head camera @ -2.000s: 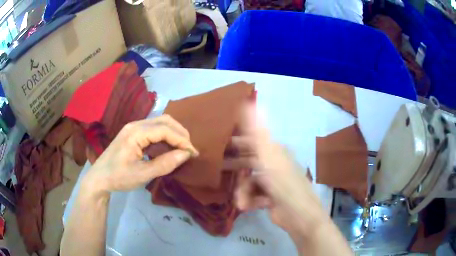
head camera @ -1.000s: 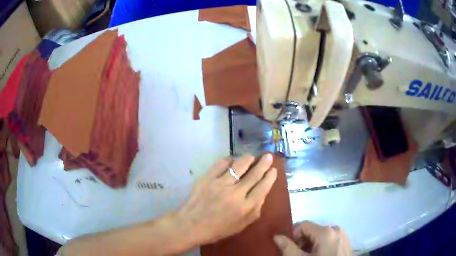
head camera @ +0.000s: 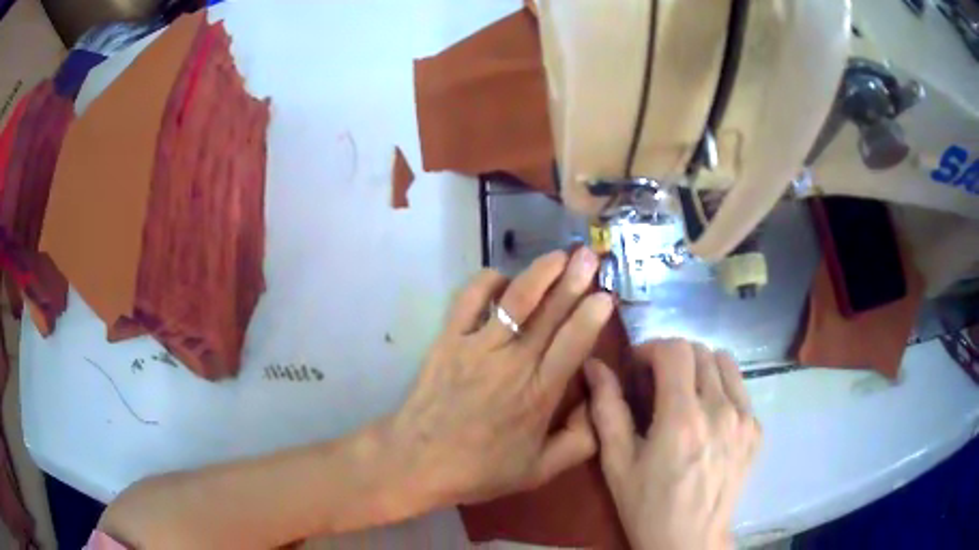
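Observation:
A rust-brown cut piece (head camera: 553, 514) lies in front of the presser foot (head camera: 608, 269), mostly under my hands. My left hand (head camera: 505, 376) lies flat on it, fingertips right beside the foot, a ring on one finger. My right hand (head camera: 678, 430) pinches the piece's right edge between thumb and fingers, just below the metal needle plate (head camera: 698, 312). The cream machine head (head camera: 687, 97) stands over the foot, its light on. The fabric edge at the foot is partly hidden by my fingertips.
A thick bundle of brown pieces (head camera: 204, 215) lies at left, with a second bundle (head camera: 38, 183) beyond it. A brown panel (head camera: 483, 102) and small scrap (head camera: 402, 178) lie behind-left of the foot. A black phone (head camera: 862, 258) rests on a brown piece (head camera: 859, 342) at right.
My hands left the bundle and came to the machine with a piece. Since the last earlier frame, my right hand moved up beside my left, and the view shifted closer to the machine.

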